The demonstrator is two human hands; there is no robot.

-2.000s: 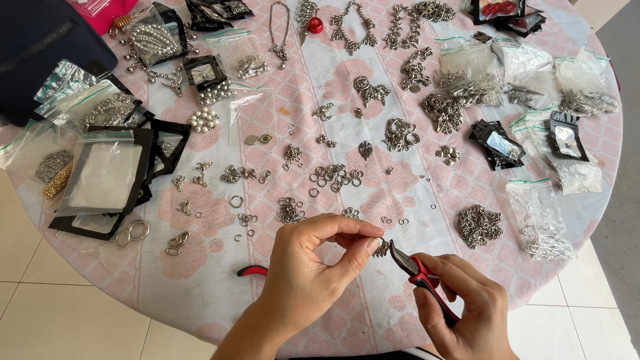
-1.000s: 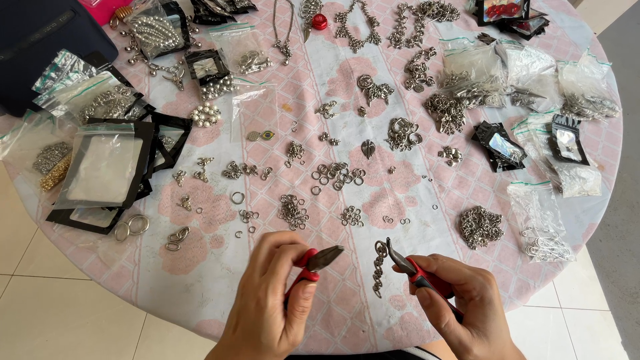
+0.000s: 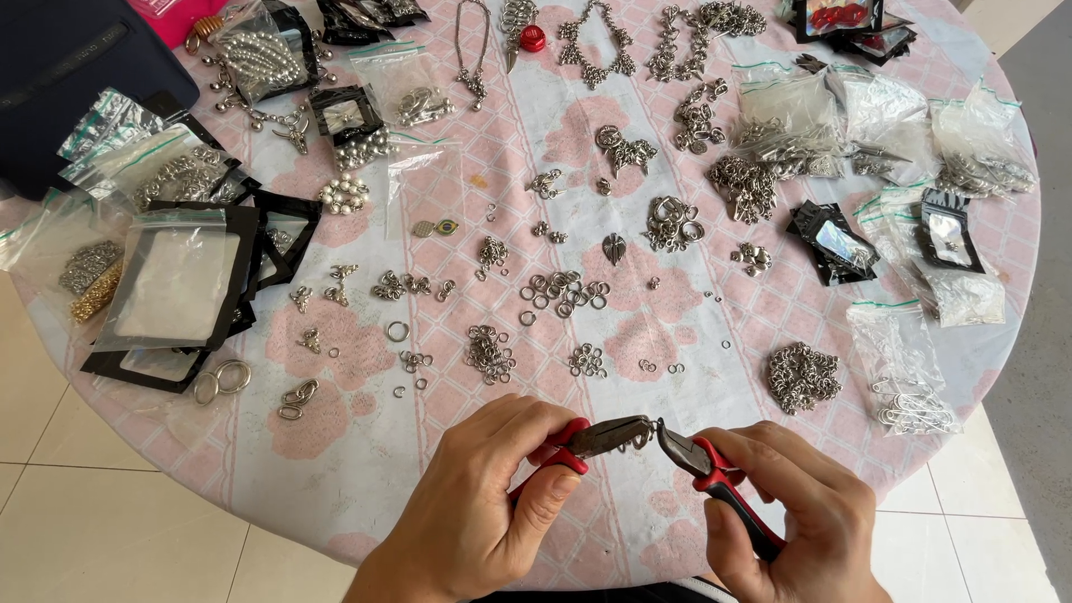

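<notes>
My left hand (image 3: pixel 486 494) grips red-handled pliers (image 3: pixel 607 436), their dark jaws pointing right. Red-and-black pliers (image 3: pixel 687 452) with bent jaws are held in my right hand (image 3: pixel 787 511). The two tips nearly meet above the table's front part, with small metal rings (image 3: pixel 641 440) at the left jaws; most of the chain piece is hidden behind them. Beyond my hands lie piles of jump rings (image 3: pixel 491 353), larger rings (image 3: pixel 565 293) and a heap of metal chain (image 3: pixel 802 378). A leaf-shaped metal charm (image 3: pixel 614 249) lies farther back.
Zip bags with findings (image 3: pixel 791 117) and a bag of safety pins (image 3: pixel 913 402) lie on the right. Black-edged pouches (image 3: pixel 172 276) and a dark blue bag (image 3: pixel 75 75) are at left. Finished chain necklaces (image 3: pixel 596 42) and a red round object (image 3: pixel 532 38) are at the back.
Two seconds ago the left pliers lay on the table and my left fingers held the small chain piece. Now my left hand holds those pliers, and both tools have come together.
</notes>
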